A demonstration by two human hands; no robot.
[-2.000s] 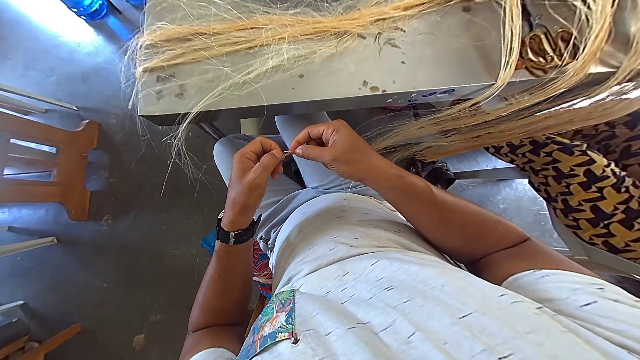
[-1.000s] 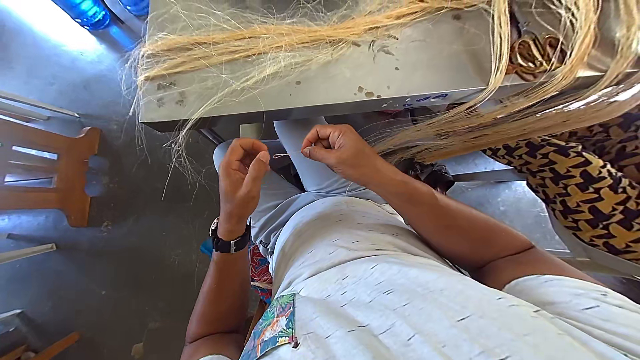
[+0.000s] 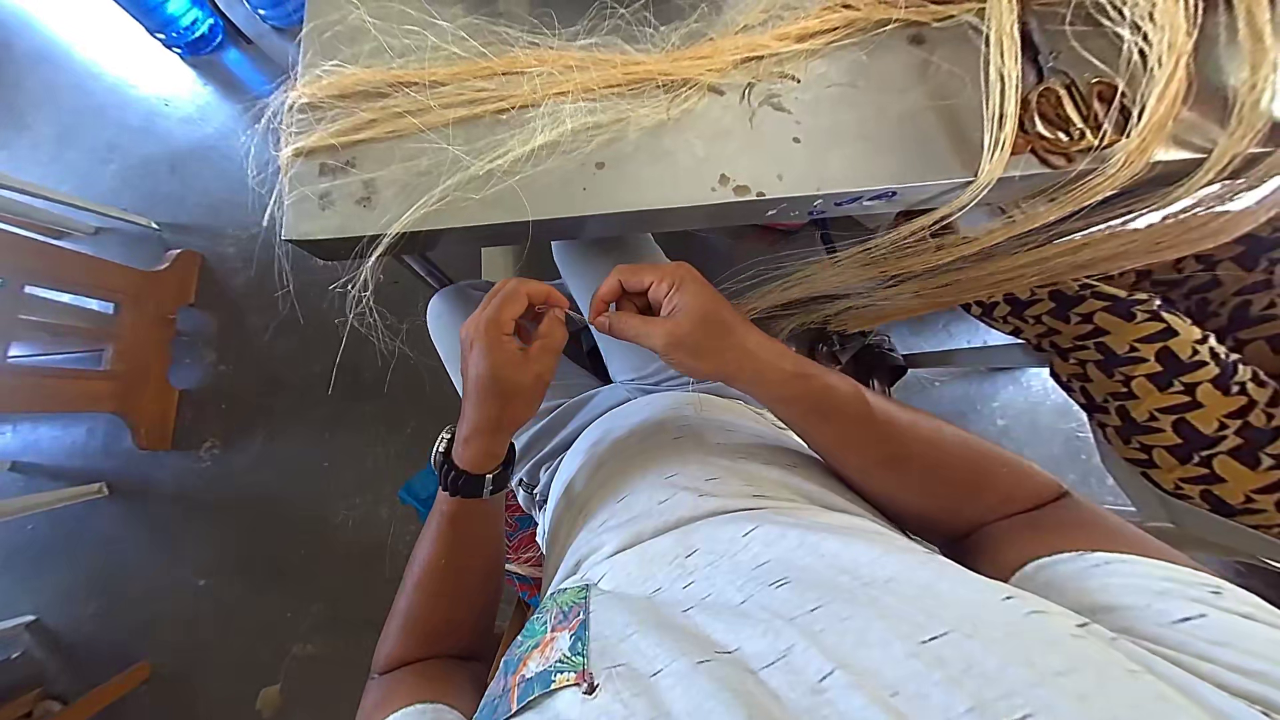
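Over my lap, just below the table's front edge, my left hand (image 3: 513, 345) and my right hand (image 3: 665, 312) face each other, thumb and forefinger pinched on each. A thin pale fiber strand (image 3: 577, 317) spans the small gap between the fingertips; its full length cannot be made out. Long bundles of straw-colored plant fiber (image 3: 520, 80) lie across the table above my hands. More fiber (image 3: 960, 255) hangs over the front edge to the right of my right hand.
The metal table (image 3: 640, 180) has its edge just beyond my knees. Scissors (image 3: 1070, 115) with gold-colored handles lie on it at right. A wooden chair (image 3: 150, 330) stands at left, blue water bottles (image 3: 185, 25) at upper left. Patterned cloth on a person (image 3: 1170, 380) is close at right.
My hands were close together two seconds ago, then drew apart with a looped strand between them. Now they are nearer each other again, the left fingers pinched on the strand.
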